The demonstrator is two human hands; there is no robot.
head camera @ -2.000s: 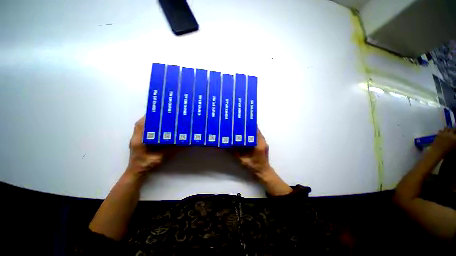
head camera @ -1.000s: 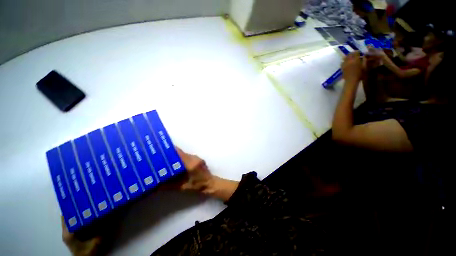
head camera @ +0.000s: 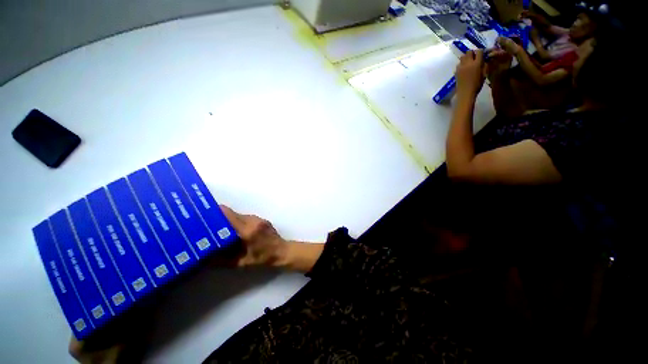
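A row of several retail boxes (head camera: 135, 238) stands side by side at the lower left, blue spines up, each with white lettering and a small pale square at its near end. My right hand (head camera: 257, 240) presses on the right end of the row. My left hand (head camera: 96, 350) is at the near left corner of the row, dark and mostly hidden under the boxes and cut off by the bottom edge. The two hands hold the row between them. Whether the row touches the tabletop cannot be told.
A black mobile phone (head camera: 46, 138) lies beyond the row on the white table (head camera: 284, 142). Yellow tape lines (head camera: 380, 114) cross the table at right. A person (head camera: 497, 153) beside me handles a blue box (head camera: 445, 90). Other people and a grey-white heap (head camera: 462, 11) are farther off.
The view has turned to the right, so the row and phone now show farther left, and the neighbouring person has come into fuller view. Both hands stay on the row.
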